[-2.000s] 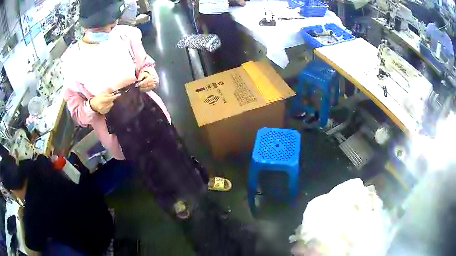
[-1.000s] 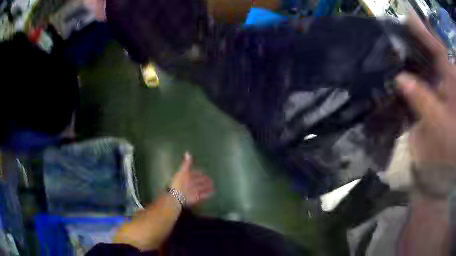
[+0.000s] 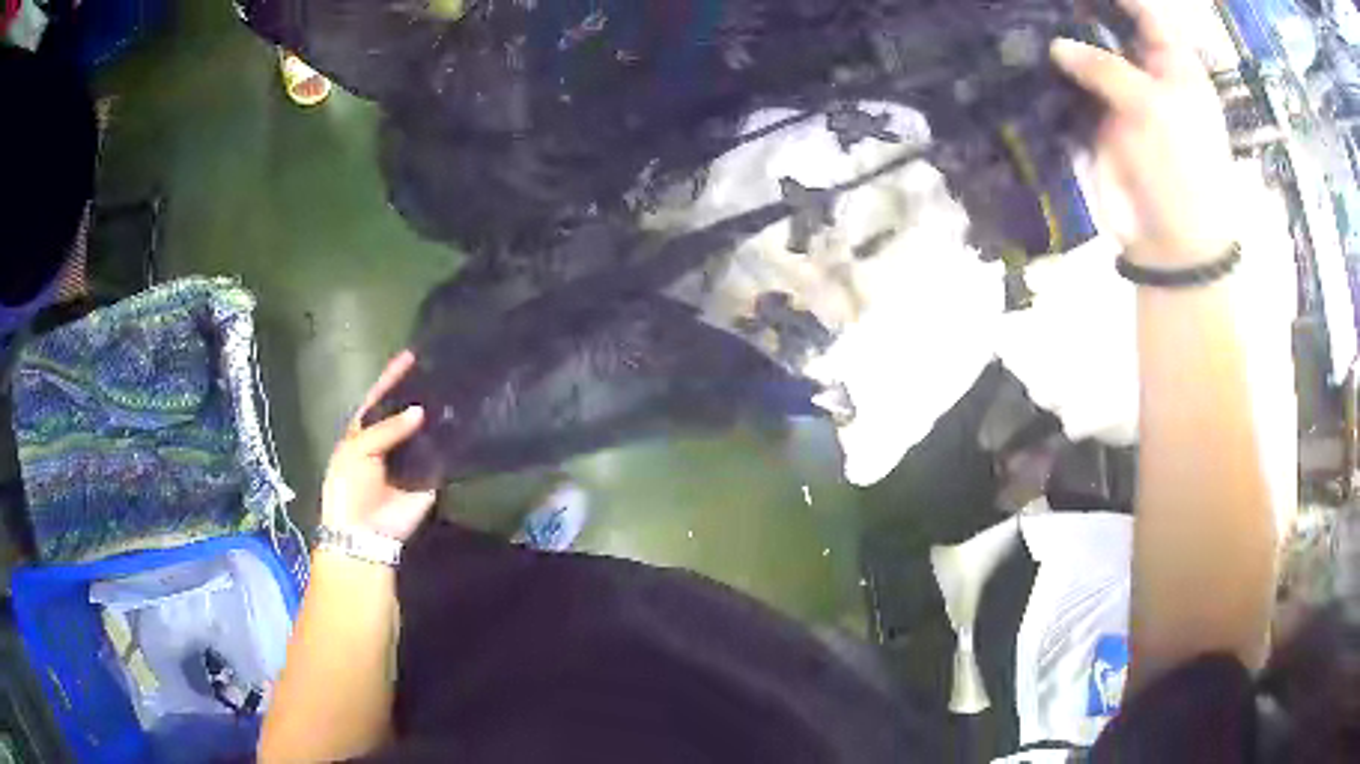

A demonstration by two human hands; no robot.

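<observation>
A long, thin black garment piece point(image 3: 582, 373) with small pale motifs stretches across the upper and middle view. My left hand point(image 3: 381, 470) grips its lower left edge, fingers partly behind the cloth. My right hand point(image 3: 1141, 135) is raised at the upper right and holds the cloth's upper right edge. Part of the piece is sheer or gapped, and a white cloth bundle point(image 3: 925, 343) shows behind it. The far end of the cloth runs out of the top of the picture.
A blue crate point(image 3: 52, 642) with pale sheets and a small black piece stands at the lower left, next to a basket with a mottled patterned cover point(image 3: 134, 426). A white sack point(image 3: 1074, 627) is at the lower right. A yellow slipper point(image 3: 304, 79) shows at the upper left.
My left hand has moved left and taken hold of the cloth; it was empty before. My right hand has moved left and up with the cloth, which now spreads nearer to me.
</observation>
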